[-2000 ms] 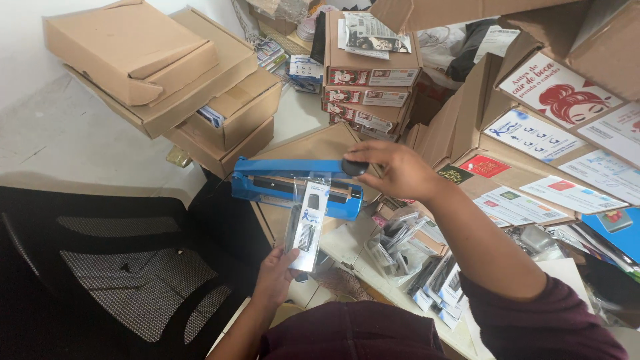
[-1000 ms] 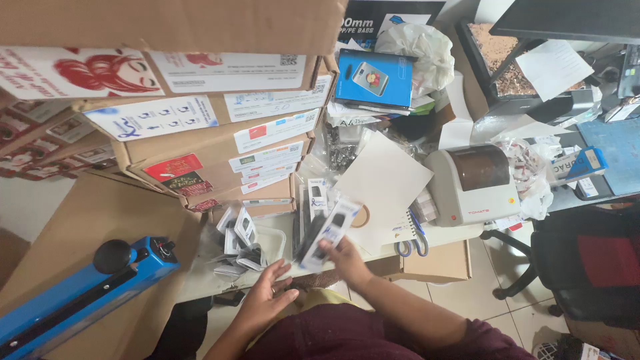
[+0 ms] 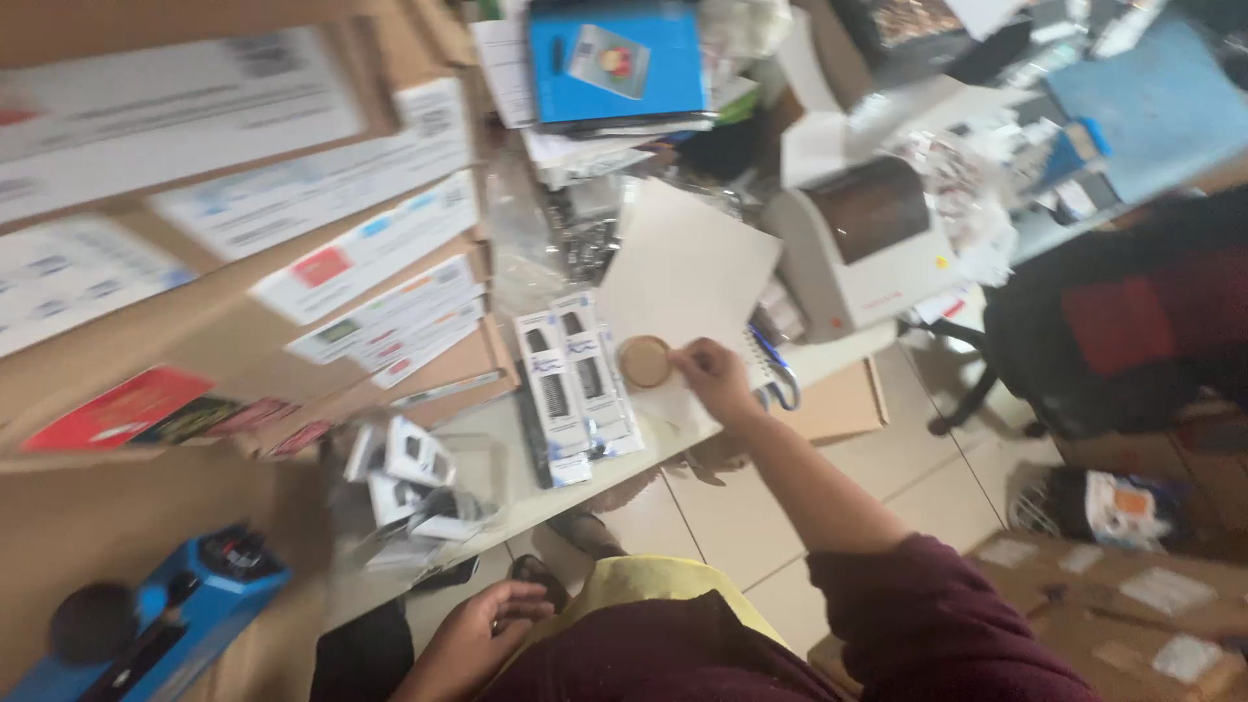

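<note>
My right hand (image 3: 717,380) has its fingertips at the right edge of a round roll of brown tape (image 3: 645,362), which rests on white paper (image 3: 687,263). Left of the roll, packaged combs (image 3: 558,395) with printed cards lie side by side on the table. My left hand (image 3: 483,629) hangs low in front of my body, fingers loosely spread and holding nothing. Small clear packets (image 3: 414,478) are heaped at the table's left part. A blue impulse sealer (image 3: 185,604) with a black knob sits at the lower left.
A white label printer (image 3: 868,244) stands to the right, with scissors (image 3: 780,385) near the table edge. Cardboard boxes with printed labels (image 3: 370,253) fill the left. A blue packet (image 3: 619,63) tops a pile at the back. An office chair (image 3: 1102,322) and cartons (image 3: 1102,595) are at the right.
The view has swung from the sealer to the table. The packaged comb held a second ago is let go among the others; my right hand is now at the tape roll and my left has dropped lower.
</note>
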